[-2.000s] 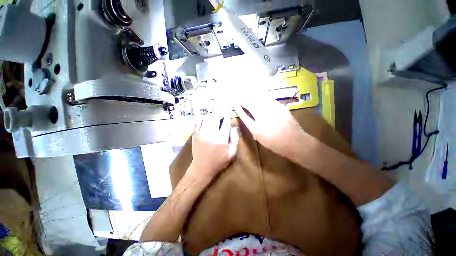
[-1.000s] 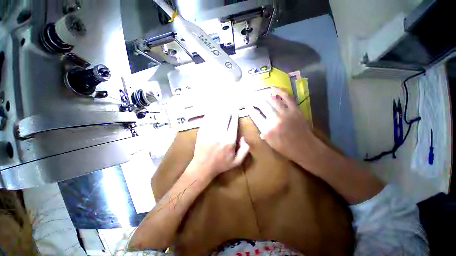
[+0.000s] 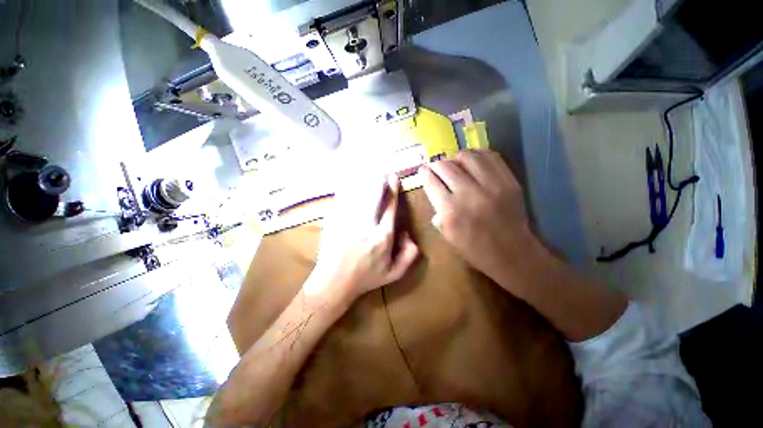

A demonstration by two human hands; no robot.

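Observation:
A large tan-brown panel with a seam line down its middle covers the lap and reaches up to the template. The white template has a long slot showing a narrow reddish-brown strip, and yellow parts at its right end. My left hand lies at the template's front edge, fingertips washed out by glare. My right hand is bent over the panel's top edge beside the slot's right part, thumb and index finger close together. Whether either hand pinches the panel is hard to tell.
The grey-white sewing machine head fills the left. A white lamp arm hangs above the template. A control box stands on the right table. Blue tweezers, a black cable and a small blue screwdriver lie there.
The view has shifted, so the machine head sits farther left. My right hand has moved from lying flat by the centre to bent fingers at the slot's right part. More of the slot shows.

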